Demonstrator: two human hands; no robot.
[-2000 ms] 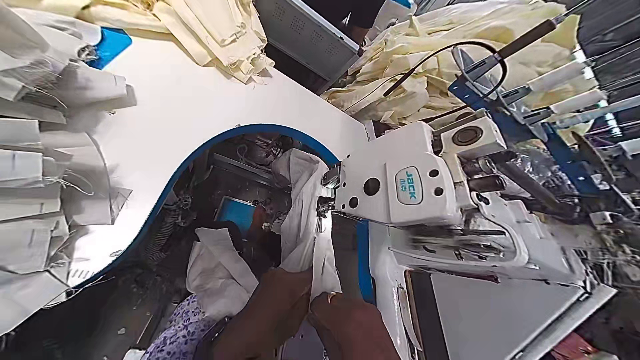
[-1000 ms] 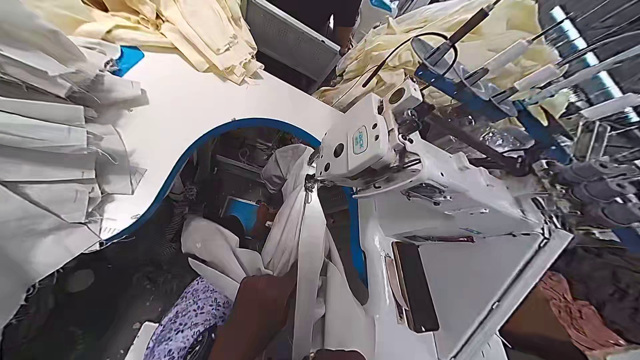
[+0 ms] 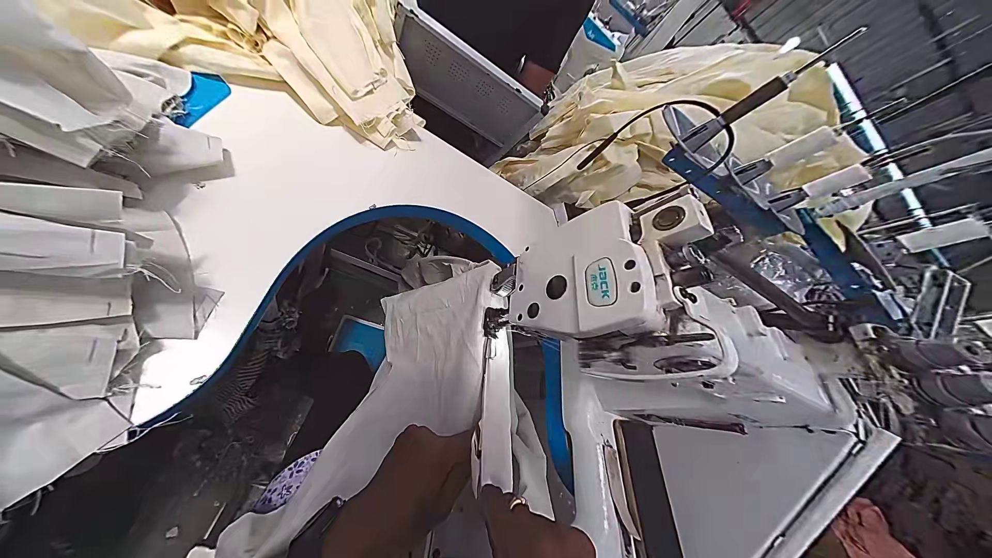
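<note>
White fabric (image 3: 434, 349) hangs over the narrow arm of a Jack sewing machine (image 3: 589, 271), with its upper edge at the needle and presser foot (image 3: 496, 318). A folded strip of the cloth (image 3: 496, 395) runs from the foot down toward me. My left hand (image 3: 426, 473) grips the fabric just left of this strip, its fingers curled. My right hand (image 3: 527, 519), with a ring on one finger, pinches the strip's lower part close beside the left. The fingertips of both are partly hidden by cloth and by the hands themselves.
A white table (image 3: 256, 163) with a blue curved edge surrounds the cut-out at left. Stacked white pieces (image 3: 62, 256) lie on its left, cream pieces (image 3: 333, 54) at its far side. More cream cloth (image 3: 620, 116) is heaped behind the machine, near a thread stand (image 3: 721, 178).
The fabric is spread wider left of the needle than one second ago. My right hand has come up from the bottom edge to the strip, beside my left hand.
</note>
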